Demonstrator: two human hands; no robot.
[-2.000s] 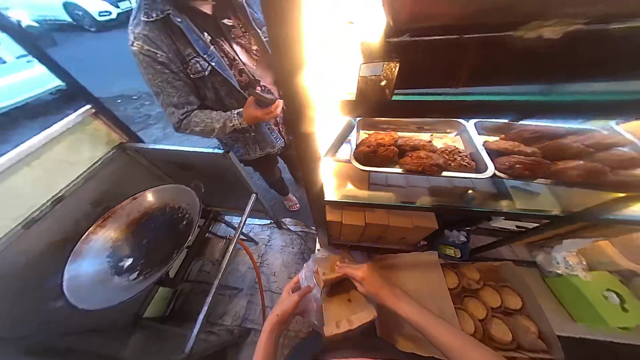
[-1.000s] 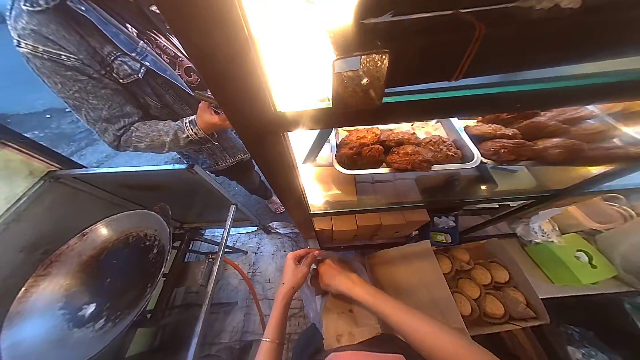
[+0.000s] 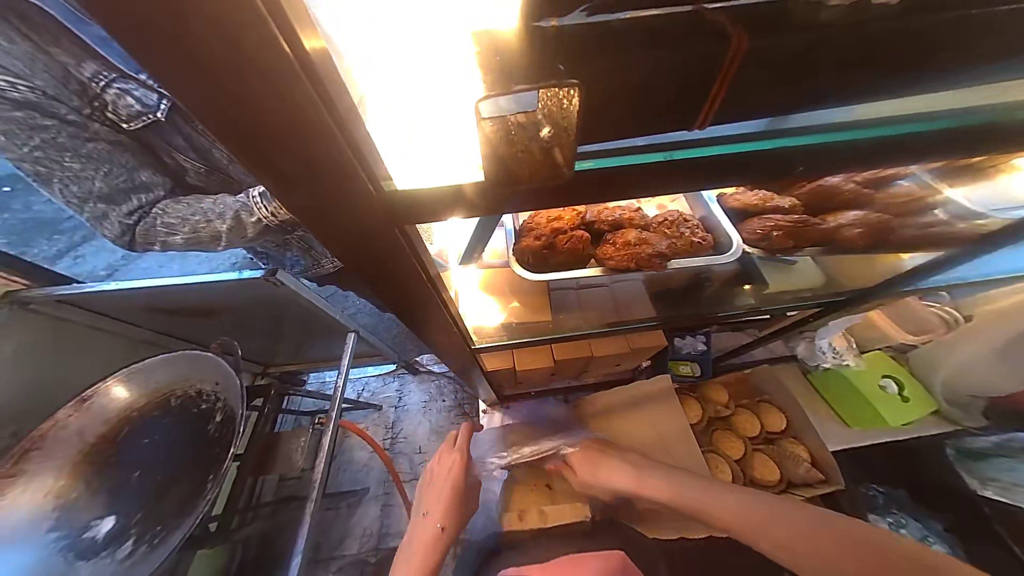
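Note:
My left hand (image 3: pixel 453 474) and my right hand (image 3: pixel 594 466) are both closed on a clear plastic bag (image 3: pixel 524 450), one at each side of it. The bag is blurred, and what it holds cannot be told. Just below it is a small brown cardboard box (image 3: pixel 544 504) with stains inside. Right of my right hand lies brown paper or cardboard (image 3: pixel 648 420), beside an open carton (image 3: pixel 828 472) of round baked cups with pale yellow tops (image 3: pixel 744 424).
A large wok (image 3: pixel 132 456) stands at lower left beside a metal rail (image 3: pixel 326 452). Above my hands, a glass case holds a metal tray (image 3: pixel 732 244) of browned fried food (image 3: pixel 632 248). A green tissue box (image 3: pixel 872 388) sits at right. A person's denim sleeve (image 3: pixel 192 220) shows at upper left.
My hands were close together one second ago; they are now apart with the plastic bag spread between them. The view has shifted toward the case.

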